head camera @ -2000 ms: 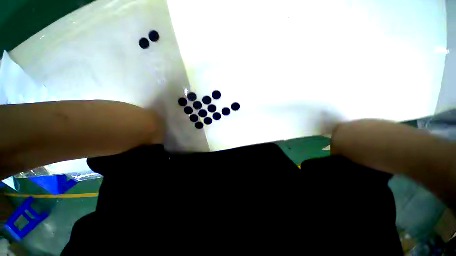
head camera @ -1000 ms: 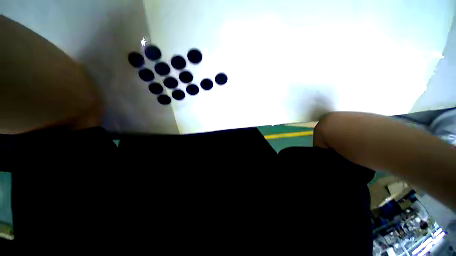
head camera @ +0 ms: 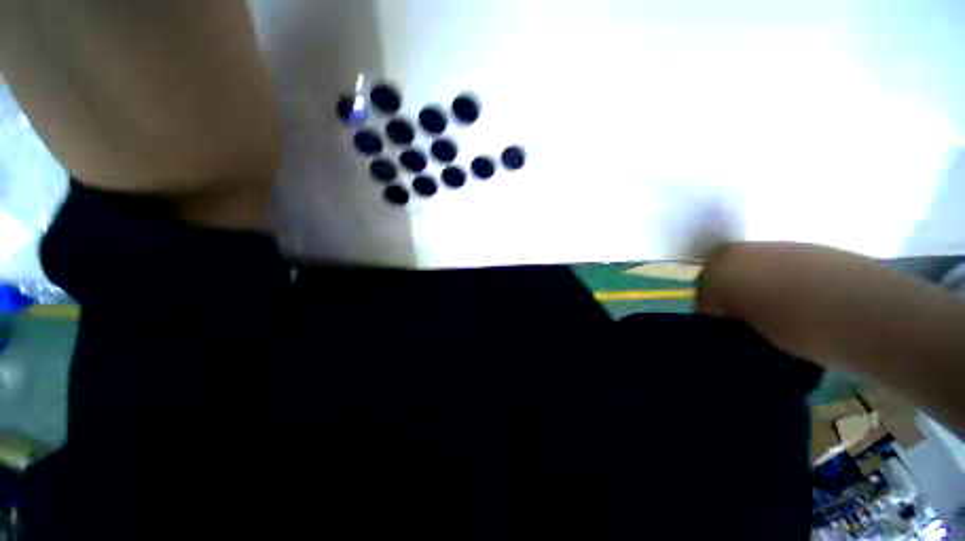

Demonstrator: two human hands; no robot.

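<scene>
A cluster of round dark dots lies flat on the white bench top, left of the middle and near the bench's front edge. Several dots form a slanted block, with a short row trailing to the right. A small shiny glint lies over the upper left dot. Both my hands are out of the picture. Only my bare left arm shows at the upper left, blurred, and my bare right arm at the right. What my hands hold is hidden.
Shiny, clear-looking material shows at the left edge. Green floor with a yellow line lies beyond the bench edge. Brown cartons and blurred clutter are at the lower right. My dark clothing fills the lower middle.
The view has shifted, and the dot cluster sits further right than one second ago. My left arm now reaches up the picture's left side. Two separate dots seen earlier are out of view.
</scene>
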